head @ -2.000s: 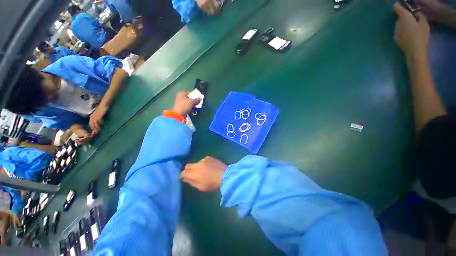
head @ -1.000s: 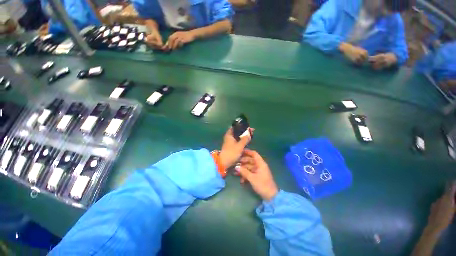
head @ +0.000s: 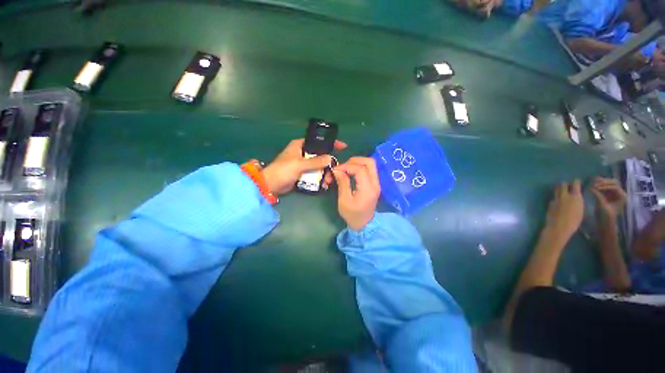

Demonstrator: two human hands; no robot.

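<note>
My left hand (head: 288, 169) holds a black phone (head: 319, 137) upright in front of me, its back with the white label towards me and the thumb across it. My right hand (head: 356, 191) is at the phone's right edge, its thumb and forefinger pinched on a thin white ring (head: 333, 164). The ring's far part lies against the phone's side; whether it touches the phone is hard to tell. The blue bin (head: 430, 173), with several white rings in it, stands just right of my right hand.
Clear blister trays (head: 45, 191) with phones are at the left edge. More phones lie along the green bench, such as one at upper left (head: 196, 76) and one at upper right (head: 456, 105). A small pale piece (head: 482, 249) lies right. Another person's hands (head: 566, 211) are at the right.
The view has shifted, so the bin and phones sit elsewhere in the picture. The held phone is now turned with its labelled back showing, and my right hand has come up to its edge.
</note>
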